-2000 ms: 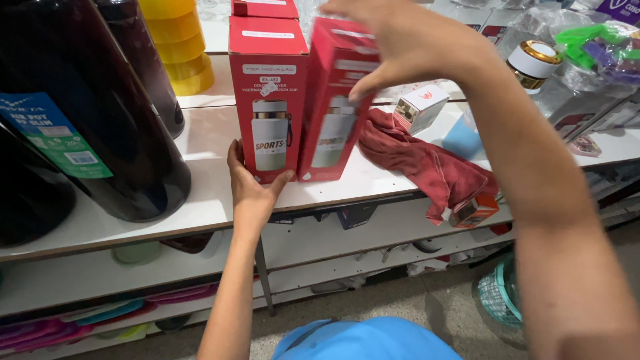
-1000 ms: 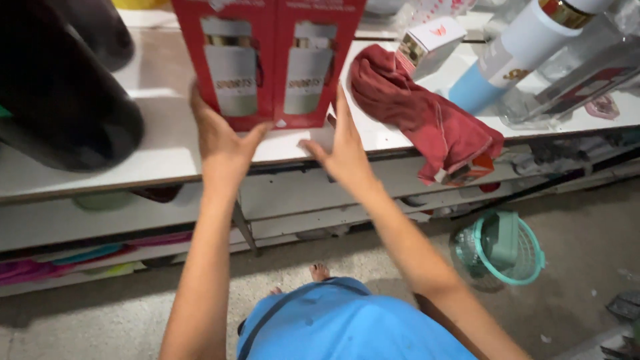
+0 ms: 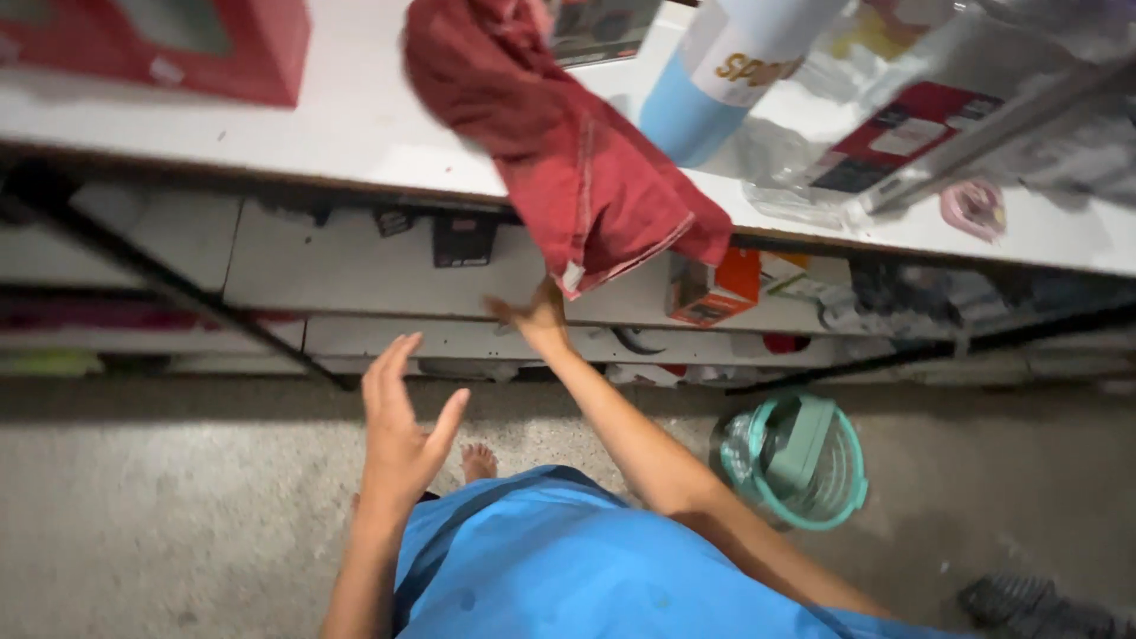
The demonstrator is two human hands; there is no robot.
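Observation:
A red cloth lies on the white shelf top and hangs over its front edge. My right hand is just under the cloth's hanging end, fingers spread and partly hidden by it; whether it touches the cloth I cannot tell. Lower and to the left, over the floor, my left hand is empty with its fingers apart. Red boxes with bottle pictures stand at the top left of the shelf. Right of the cloth is a blue and white bottle.
On the lower shelf are a small black box and an orange box. A teal plastic basket holding a green container stands on the floor. A black metal brace slants at the left. Plastic-wrapped goods crowd the right.
Both hands have let go of the red boxes. My left hand has drawn back toward my body, and my right hand has moved to the cloth's hanging end. The view has shifted right and down.

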